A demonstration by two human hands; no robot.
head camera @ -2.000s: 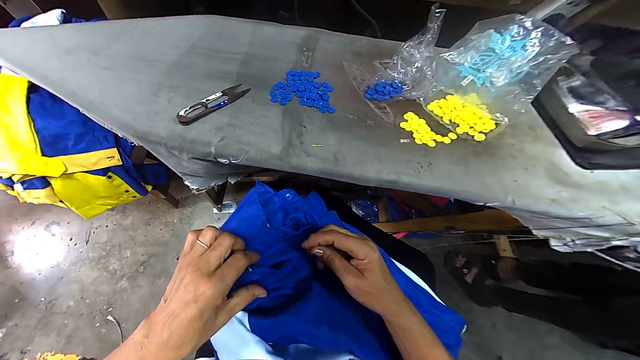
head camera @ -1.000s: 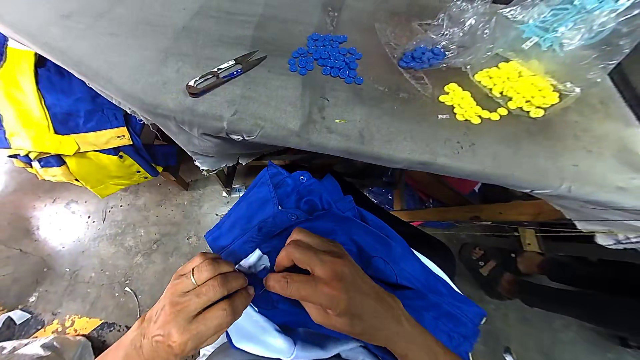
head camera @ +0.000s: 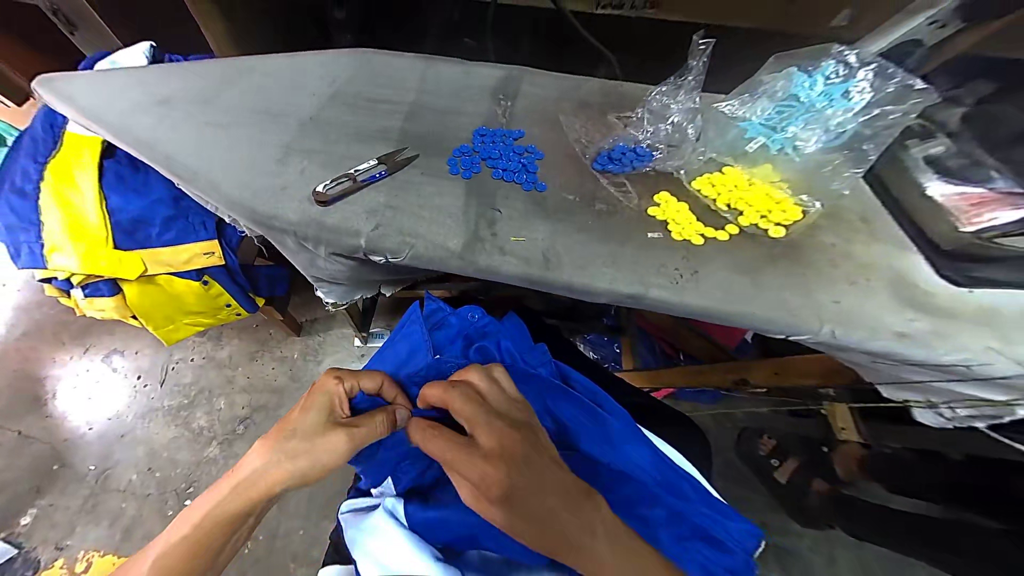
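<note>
A blue garment (head camera: 624, 472) with pale blue parts lies across my lap. My left hand (head camera: 340, 428) pinches its fabric between thumb and forefinger. Against those fingertips, my right hand (head camera: 488, 440) pinches the same spot; whatever is between the fingers is hidden. One round button (head camera: 473, 314) shows near the garment's top edge. On the grey cloth-covered board beyond are thread snips (head camera: 364, 176), a pile of loose blue buttons (head camera: 500, 156), more blue buttons (head camera: 622, 158) at a clear plastic bag, and yellow buttons (head camera: 748, 196) partly on another piece of plastic.
The grey board (head camera: 400, 88) spans the view, its front edge just beyond the garment. A plastic bag of light blue pieces (head camera: 808, 104) and a black tray (head camera: 920, 232) are at right. Blue and yellow garments (head camera: 120, 208) hang at left. Another person's sandalled foot (head camera: 788, 468) is at lower right.
Both hands have shifted along the blue fabric, and their fingertips now meet close together. A pale patch that showed between them one second ago is no longer there. The view has shifted.
</note>
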